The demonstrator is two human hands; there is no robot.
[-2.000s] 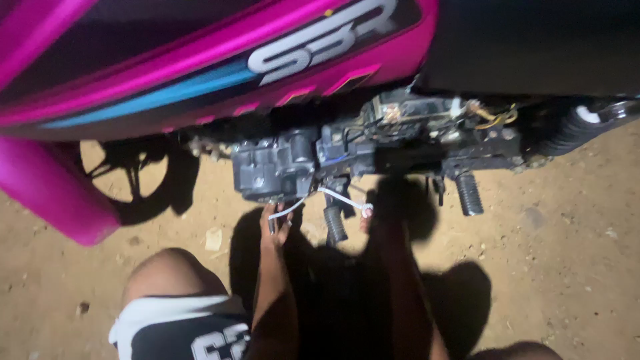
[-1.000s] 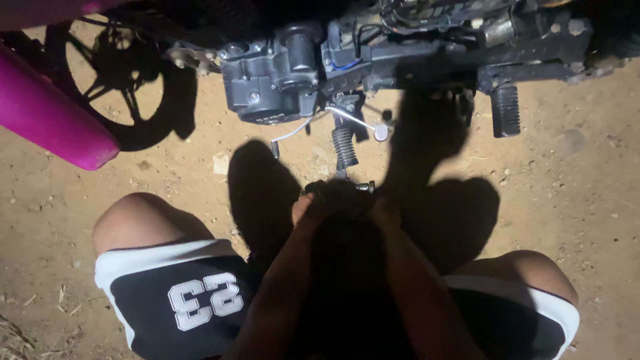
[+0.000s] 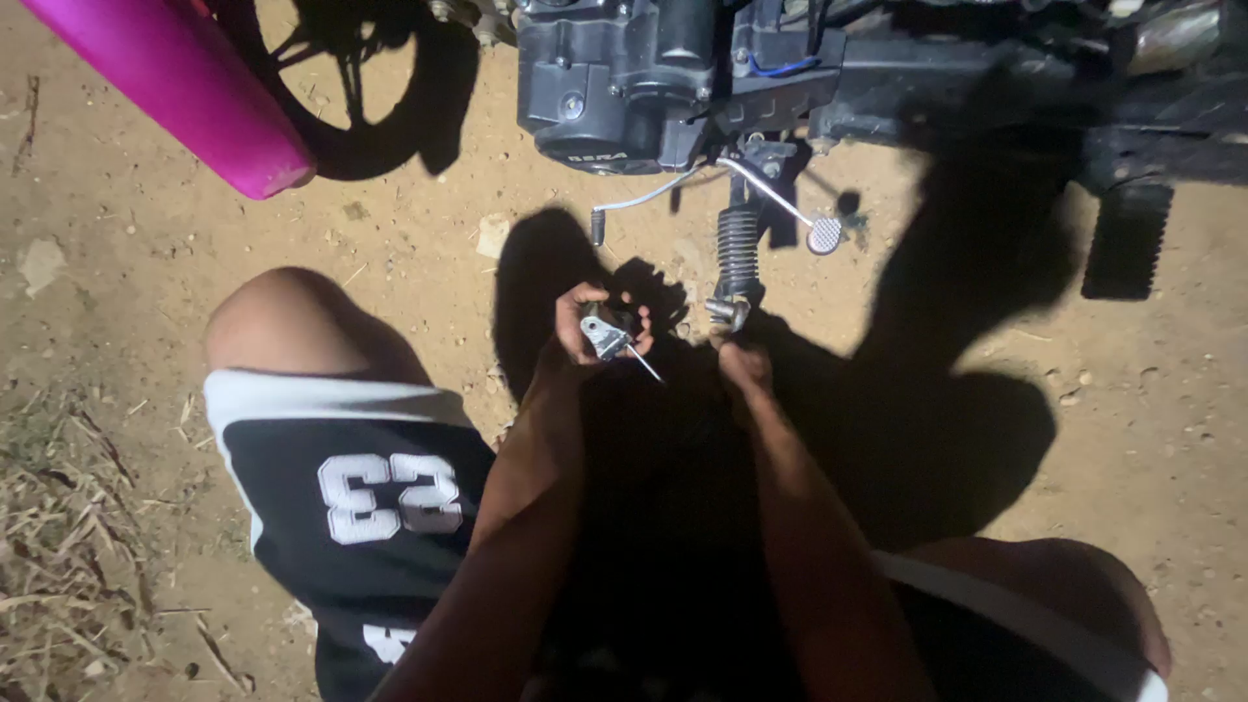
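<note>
My left hand (image 3: 583, 327) holds a small metal bracket-like part (image 3: 604, 336), with a thin rod pointing down and right from it. To its right, my right hand (image 3: 745, 366) grips a metal tool with a cylindrical head, probably a socket wrench (image 3: 726, 311), mostly hidden in shadow. The tool's head lies just below the ribbed rubber footpeg (image 3: 737, 249) of a motorcycle; whether they touch is unclear. Above my hands are the metal gear lever (image 3: 643, 199), a pedal with a round textured pad (image 3: 824, 235), and the dark engine case (image 3: 614, 97).
The motorcycle's pink fender (image 3: 185, 88) and a spoked wheel (image 3: 356, 107) are at the upper left. A second footpeg (image 3: 1128, 239) juts down at the right. My knees flank my arms over sandy ground (image 3: 409, 229). Dry grass (image 3: 78, 546) lies at the lower left.
My hands were up at the levers two seconds ago, then close together below the footpeg. Now they are apart, with the bracket-like part visible in my left hand. The view has shifted.
</note>
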